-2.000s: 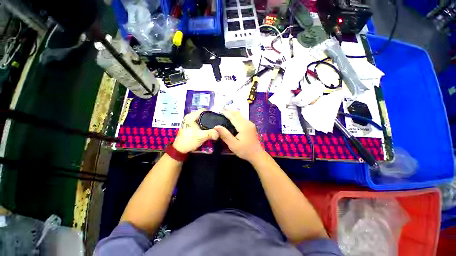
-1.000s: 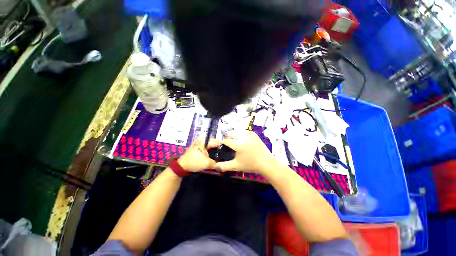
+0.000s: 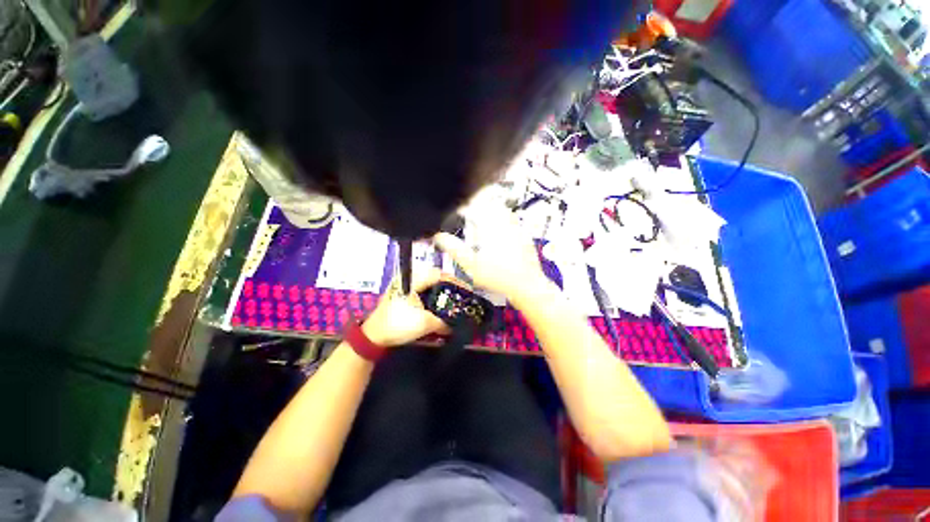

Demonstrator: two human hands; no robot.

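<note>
My left hand, with a red wristband, holds an open rounded black unit above the front border of the printed sheets. Small shiny parts show inside the unit. A dark strip or cord hangs below it. My right hand is off the unit, above and to its right, with fingers pointing up and left. Glare and a dark shape hide part of its fingers, so I cannot tell whether it holds anything. A thin dark upright piece shows above my left hand.
A large dark blurred shape covers the upper middle. A whitish bottle is partly hidden at left. Crumpled white paper, wires and a black-handled tool lie at right. A blue bin and red bin stand beyond.
The unit was closed-looking in both hands; now its inside shows in my left hand. My right hand has moved off it, up and away. The dark shape has come in over the bench.
</note>
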